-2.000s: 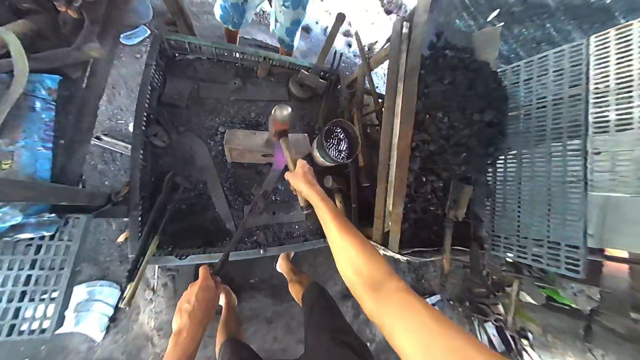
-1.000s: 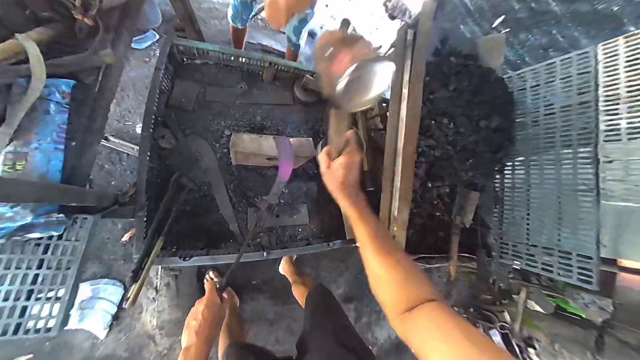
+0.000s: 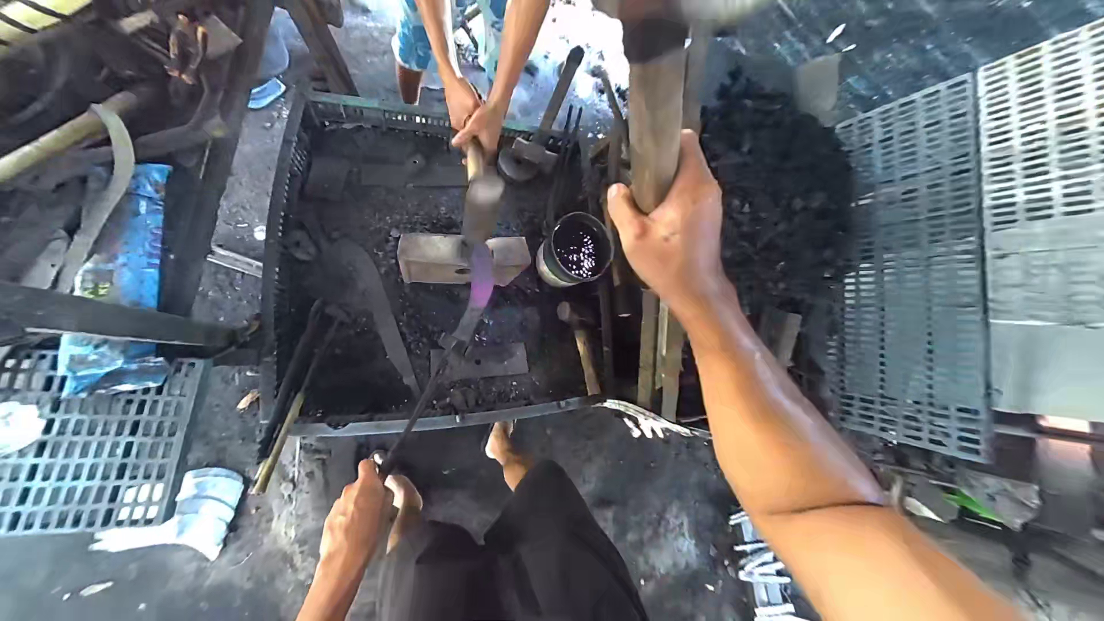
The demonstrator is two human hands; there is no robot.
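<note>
My left hand [image 3: 355,517] grips the handle end of long metal tongs [image 3: 423,401], whose jaws hold a curved blade [image 3: 470,319]. The blade's far part glows pinkish purple and lies on a steel anvil block [image 3: 431,259]. My right hand [image 3: 677,228] is closed around the wooden handle of a hammer [image 3: 655,112], raised at the upper right; its head is blurred and partly cut off by the frame's top. Opposite, a co-worker's two hands [image 3: 479,125] hold another hammer [image 3: 483,203], its head at the blade's far end over the block.
A dark-filled tray with a raised rim [image 3: 448,421] surrounds the block. Right of the block stand a can of dark liquid [image 3: 576,250] and a small hammer [image 3: 585,349]. A coal heap [image 3: 768,172] and plastic grates [image 3: 914,259] lie farther right. Flat metal blades lie left.
The co-worker's hands and hammer have come in over the block. My right hand has stayed up with its hammer since one second ago; two seconds ago that hammer was down at the block.
</note>
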